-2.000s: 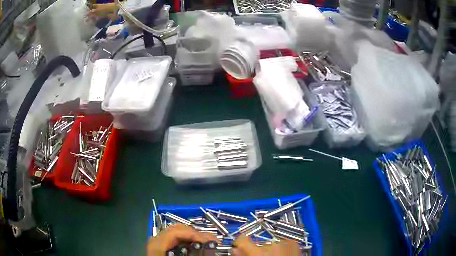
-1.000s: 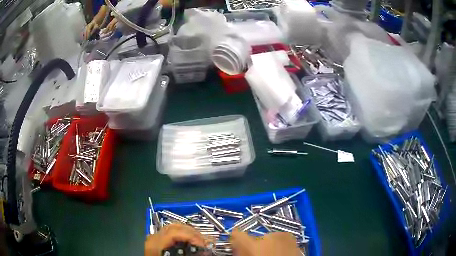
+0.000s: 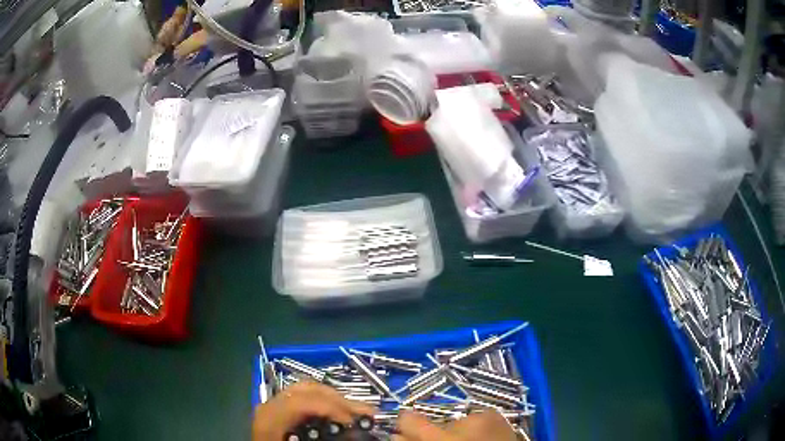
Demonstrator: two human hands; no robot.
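My left hand (image 3: 297,408), cut off by the bottom edge, is closed around several metal shafts (image 3: 334,427); their round dark ends with bright rings show in a row. My right hand (image 3: 460,425), also cut off by the bottom edge, is beside them with its fingertips at a small shiny metal piece between the hands. The frames do not show clearly whether it grips that piece. Both hands are over the near side of a blue bin (image 3: 540,379) with loose shafts in a jumble.
A clear plastic box (image 3: 357,297) with shafts in rows stands behind the blue bin. A lone shaft (image 3: 497,258) and a white tag (image 3: 597,265) lie right of it. Red bins (image 3: 176,323) stand left, a second blue bin (image 3: 689,379) right. Another person's hand (image 3: 182,39) shows back left.
The whole view has shifted slightly. Both hands stay together over the near bin, with small changes in finger position and in the angle of the shaft ends.
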